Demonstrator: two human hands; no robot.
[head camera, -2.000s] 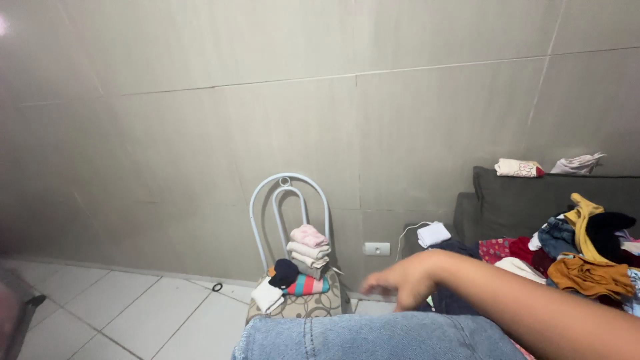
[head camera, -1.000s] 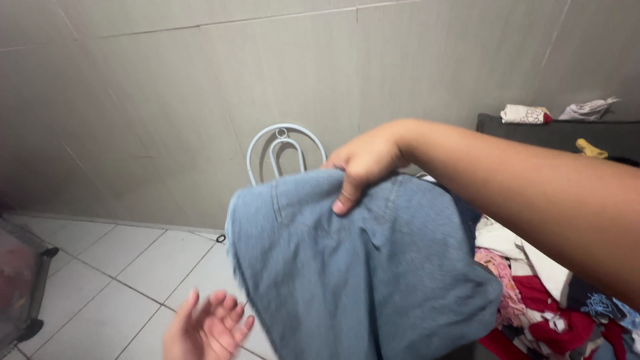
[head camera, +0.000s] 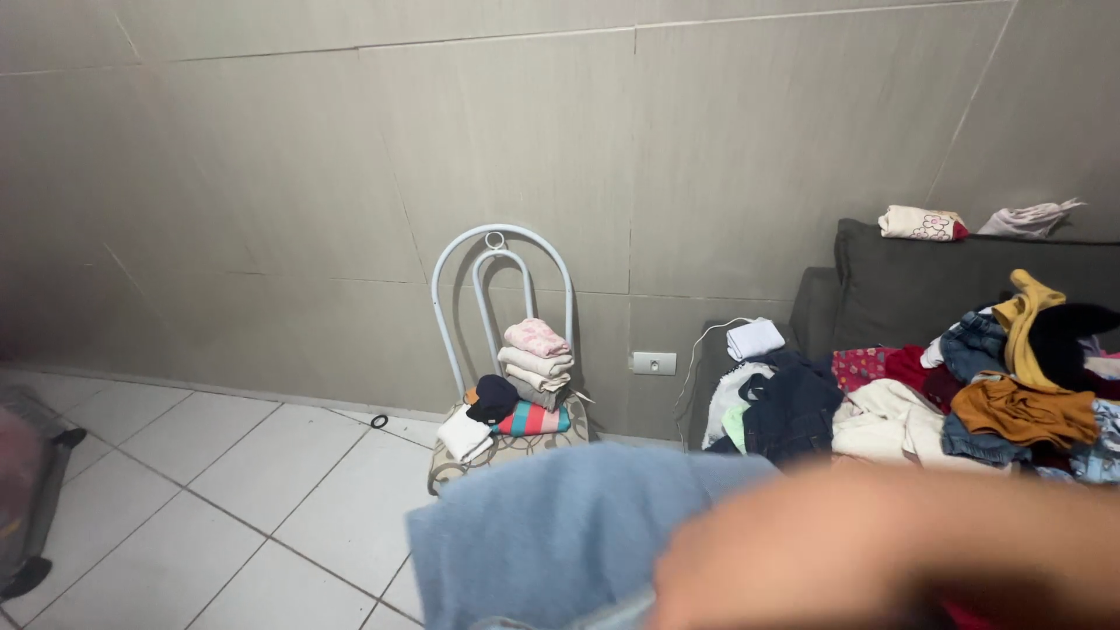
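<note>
A light blue denim garment (head camera: 569, 525) fills the lower middle of the head view, partly cut off by the bottom edge. My right hand (head camera: 726, 569), blurred and close to the camera, is at the garment's right side; its fingers are hidden, so its grip cannot be made out. My left hand is out of the picture. Beyond the denim, a metal-framed chair (head camera: 440, 328) holds a stack of folded cloths (head camera: 535, 359), a striped red and teal cloth (head camera: 534, 418), a folded white cloth (head camera: 465, 433) and a dark navy item (head camera: 493, 398).
Heaped clothes (head camera: 1024, 411) lie on a dark sofa (head camera: 910, 271) at right, with a folded white cloth (head camera: 754, 339) on its arm. Rolled cloths (head camera: 923, 223) rest on the backrest. A wall socket (head camera: 654, 363) and a small black ring (head camera: 379, 421) are beyond; a wheeled object (head camera: 39, 490) stands left.
The denim garment, held up by my right hand a second ago, is now lower and nearer the bottom edge. My left hand has left the view. The chair seat and its cloths show again.
</note>
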